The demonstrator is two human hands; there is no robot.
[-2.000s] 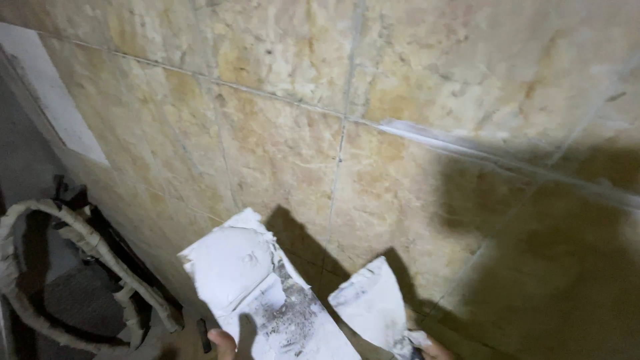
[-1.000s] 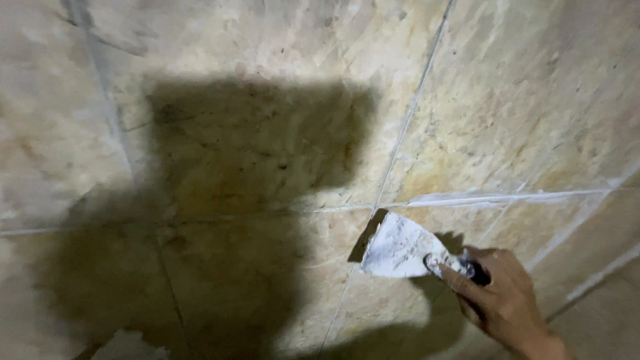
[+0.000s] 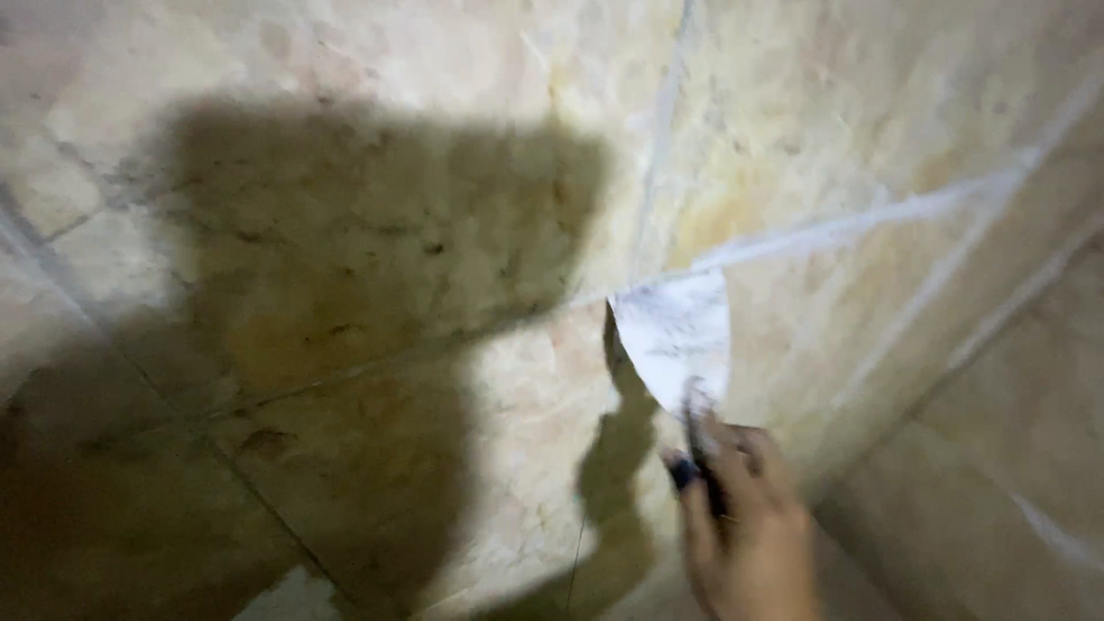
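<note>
My right hand (image 3: 750, 517) grips the dark handle of a putty knife (image 3: 677, 336). The blade, smeared with white paste, lies with its wide edge at a joint between beige marbled wall tiles (image 3: 535, 405). White filler (image 3: 845, 228) runs along that joint to the right of the blade. My left hand is out of view. A piece of something pale (image 3: 289, 599), its kind unclear, shows at the bottom edge. The hand and blade are blurred.
A wall corner runs down the right side, with another tiled face (image 3: 992, 466) beyond it bearing white smears. More white-streaked joints cross near the corner. A large dark shadow covers the left and middle of the tiles.
Two seconds ago the putty knife was beside a white-coated board, with fingers of both hands visible. Since one second ago, the blade has come up to the joint. The view has shifted strongly.
</note>
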